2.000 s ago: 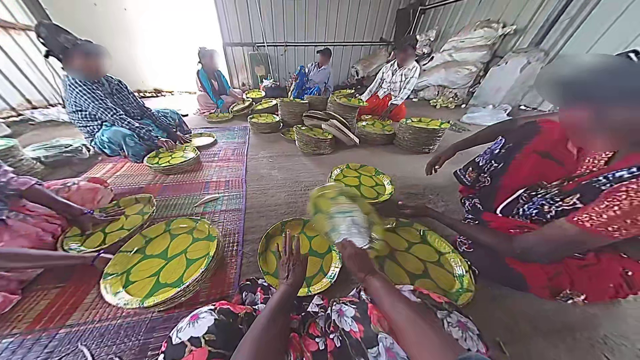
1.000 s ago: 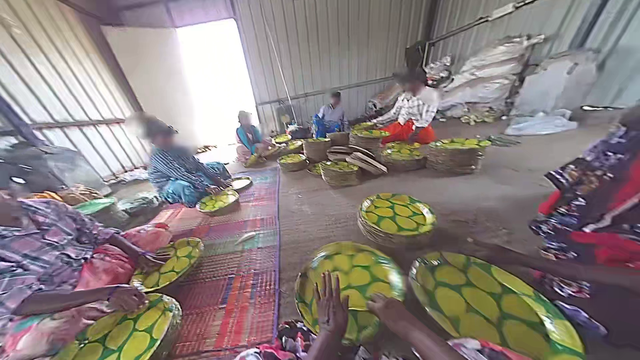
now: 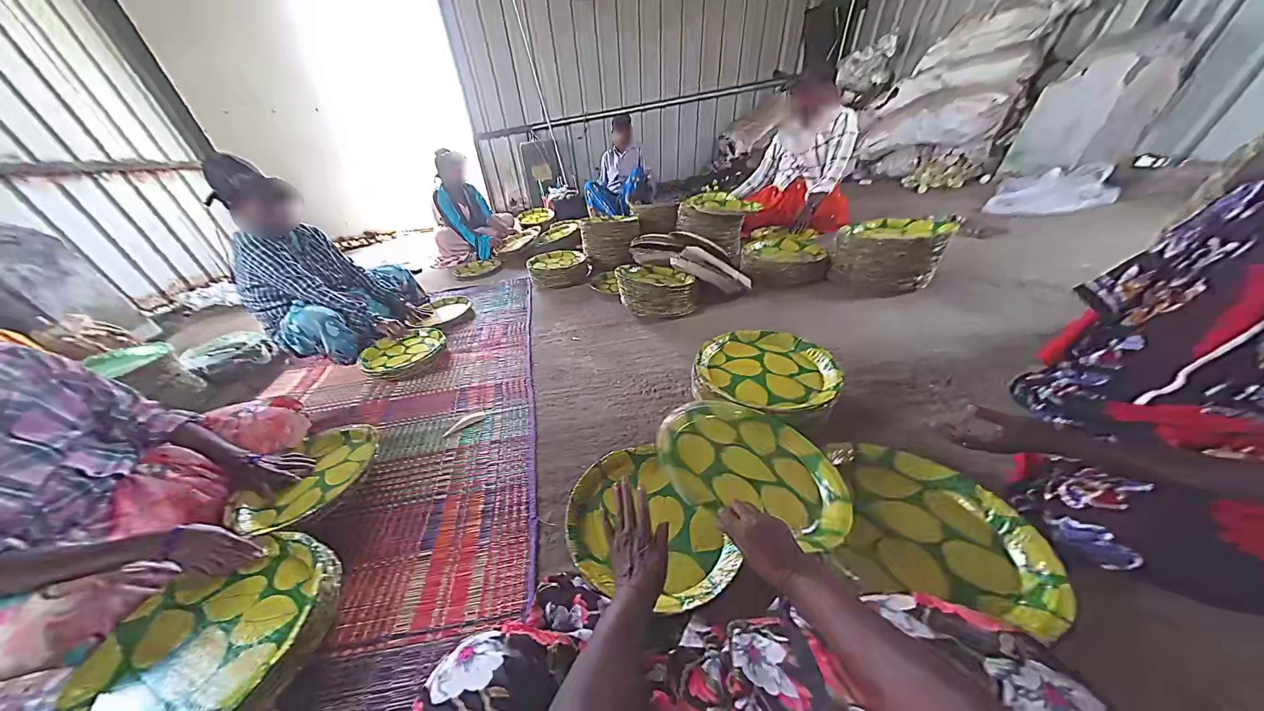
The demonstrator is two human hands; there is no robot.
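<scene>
In my right hand (image 3: 760,538) is the near edge of a round leaf-patterned plate (image 3: 746,464), tilted and raised over the gap between two lower plates. My left hand (image 3: 637,543) lies flat, fingers spread, on another green and yellow plate (image 3: 602,494) in front of my lap. To the right, a larger leaf-patterned plate (image 3: 928,533) rests beside my right forearm. Just beyond the raised plate stands a stack of the same plates (image 3: 768,370).
A woven mat (image 3: 434,474) runs along the left, with a co-worker's hands (image 3: 212,548) on plates there. At right a person's hand (image 3: 987,430) reaches inward. Farther back, seated people sit near tall plate stacks (image 3: 894,262). White sacks (image 3: 938,109) lean on the wall.
One second ago both hands were at the plate before me; now my right hand has a plate lifted from the surface. The view has shifted.
</scene>
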